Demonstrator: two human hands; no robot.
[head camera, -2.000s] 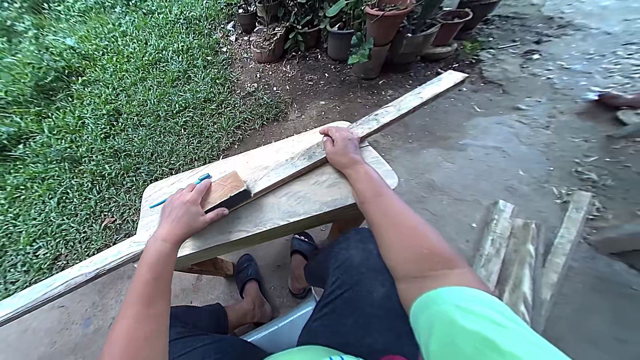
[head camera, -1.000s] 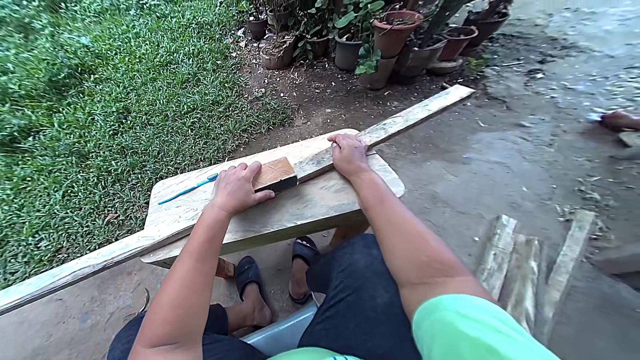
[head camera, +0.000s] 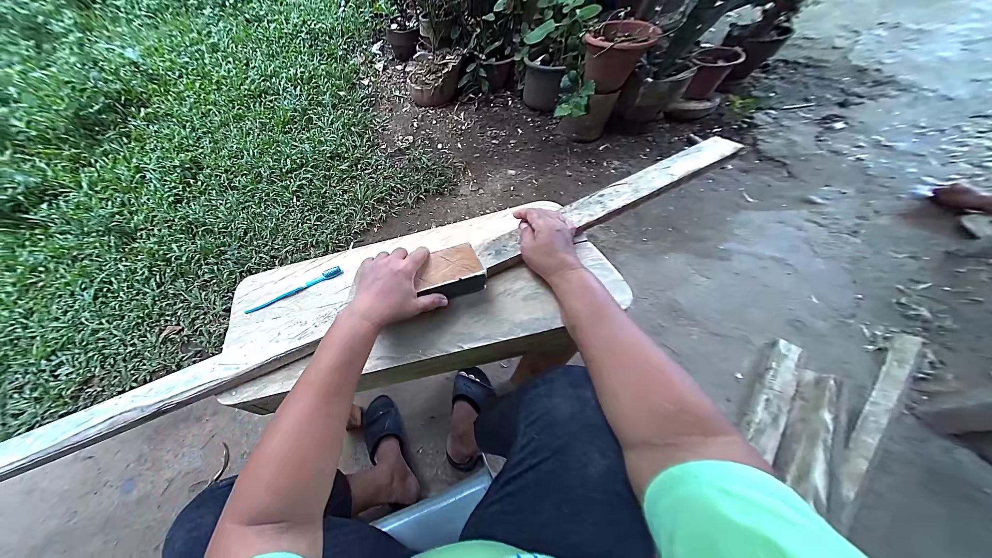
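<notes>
A long wooden plank (head camera: 651, 182) lies slantwise across a small wooden table with rounded corners (head camera: 465, 337), and both its ends stick out past the tabletop. My left hand (head camera: 391, 287) grips a wooden block with a dark lower side (head camera: 451, 270), which rests on the plank. Farther along the plank, my right hand (head camera: 547, 242) holds it near the table's far right part, fingers over its edge. A blue toothbrush (head camera: 294, 290) lies on the tabletop left of the block, bristles toward my left hand.
Several potted plants (head camera: 612, 58) stand on the soil ahead, with grass (head camera: 194, 139) at the left. Loose boards (head camera: 806, 434) lie on the ground at the right. My sandalled feet (head camera: 387, 442) are below the table. Part of a person's foot or hand (head camera: 961, 198) shows at the far right.
From two seconds ago, my left hand has moved the block along the plank toward my right hand. The toothbrush, earlier partly behind my left hand, now shows whole. My right hand stays on the plank.
</notes>
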